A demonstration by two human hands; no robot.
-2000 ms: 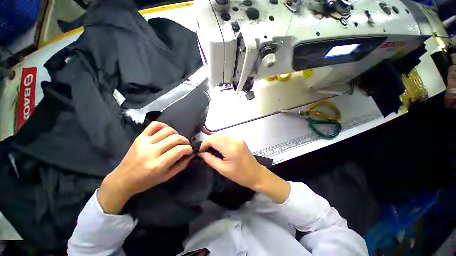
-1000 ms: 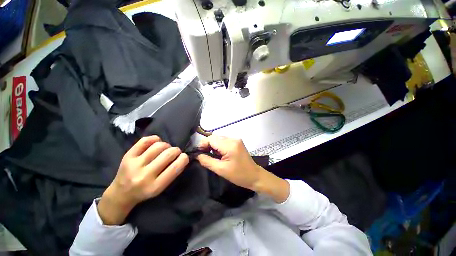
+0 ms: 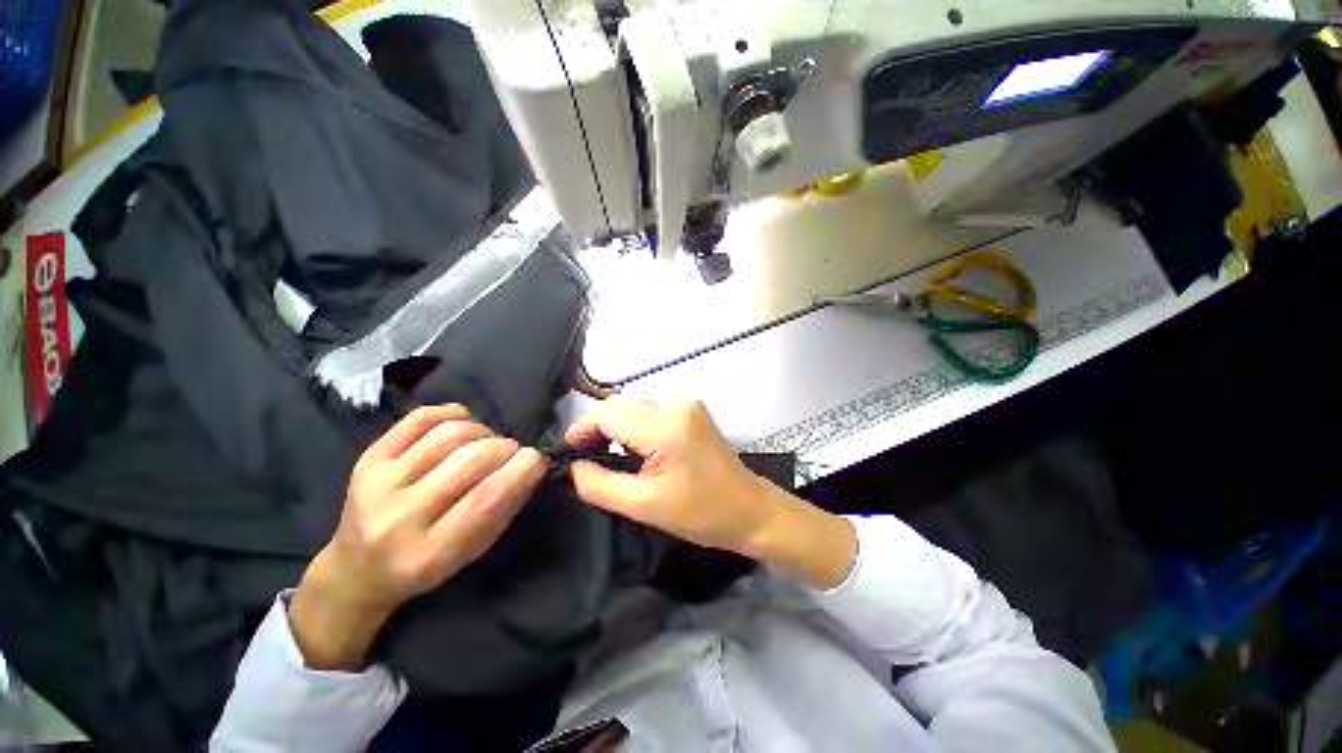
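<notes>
A large dark garment (image 3: 192, 427) lies over the left of the table and down over the lap. A pale grey-white band (image 3: 442, 302) runs across it, with a frayed lower left end. My left hand (image 3: 427, 508) pinches a folded edge of the dark cloth (image 3: 555, 447) between thumb and fingers. My right hand (image 3: 670, 468) pinches the same edge just to the right, the fingertips of both hands nearly touching. The fingers hide part of the fold. Both hands are in front of the table edge, below the needle area.
The white sewing machine (image 3: 589, 133) with its lit display (image 3: 1045, 78) stands above the hands. Scissors (image 3: 983, 316) with yellow and green loops lie right of the needle. Dark cloth pieces (image 3: 1185, 206) and a gold bundle (image 3: 1263, 191) are at far right. Blue plastic (image 3: 1251, 581) is at lower right.
The view has shifted, so the machine and scissors sit differently in the picture. Both hands stay on the folded edge, their fingertips moving slightly. The garment lies much as before.
</notes>
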